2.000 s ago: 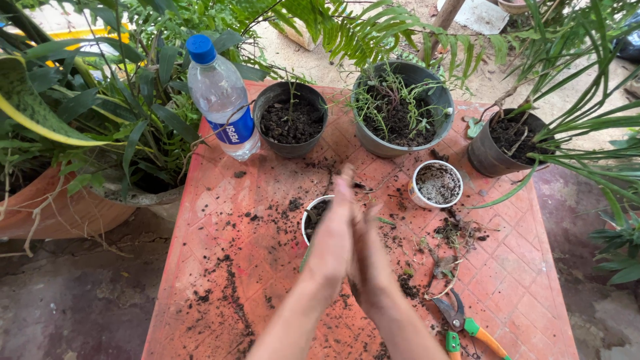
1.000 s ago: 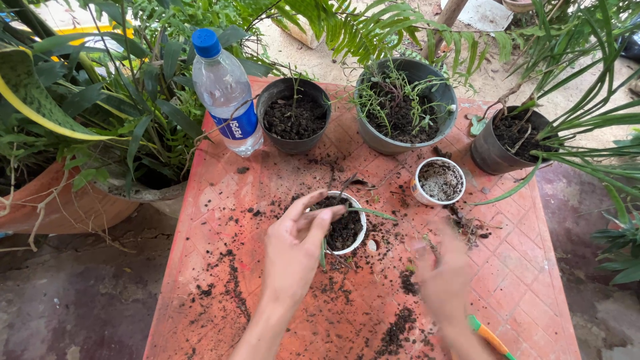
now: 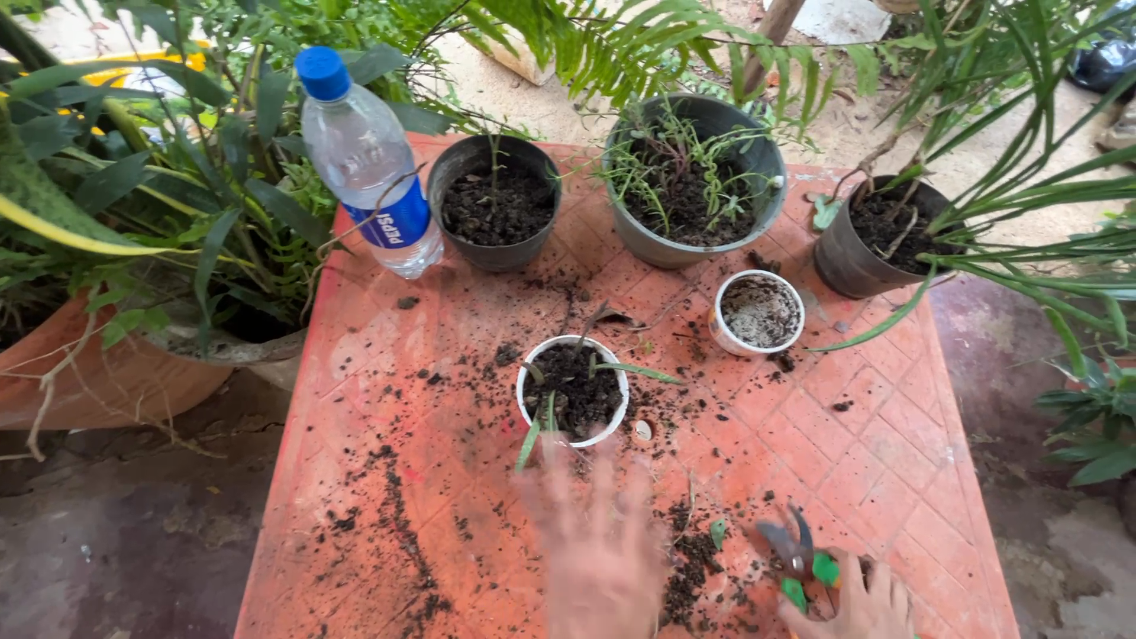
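A white cup of dark soil [image 3: 581,404] with a few slender green leaves stands near the table's middle. Just below its rim is my left hand [image 3: 603,532], blurred, its fingers spread and nothing in it. At the lower right my right hand [image 3: 856,603] lies on the green and orange handles of the pruning shears [image 3: 794,555], whose blades are apart; whether the fingers close round the handles is not clear. A smaller cup [image 3: 759,312] with pale, grainy stuff stands behind and to the right. Loose soil [image 3: 692,559] is scattered between the hands.
Along the back of the red table [image 3: 355,461] stand a Pepsi bottle [image 3: 368,169], a dark pot with a thin seedling [image 3: 495,204], a larger grey pot of plants [image 3: 697,177] and a tilted pot with long leaves [image 3: 879,235]. Dense foliage [image 3: 222,169] borders the left side.
My hands were together over the table, then apart with the left at the soil cup's rim. The left has since drawn back toward me, and the right has moved down to the shears.
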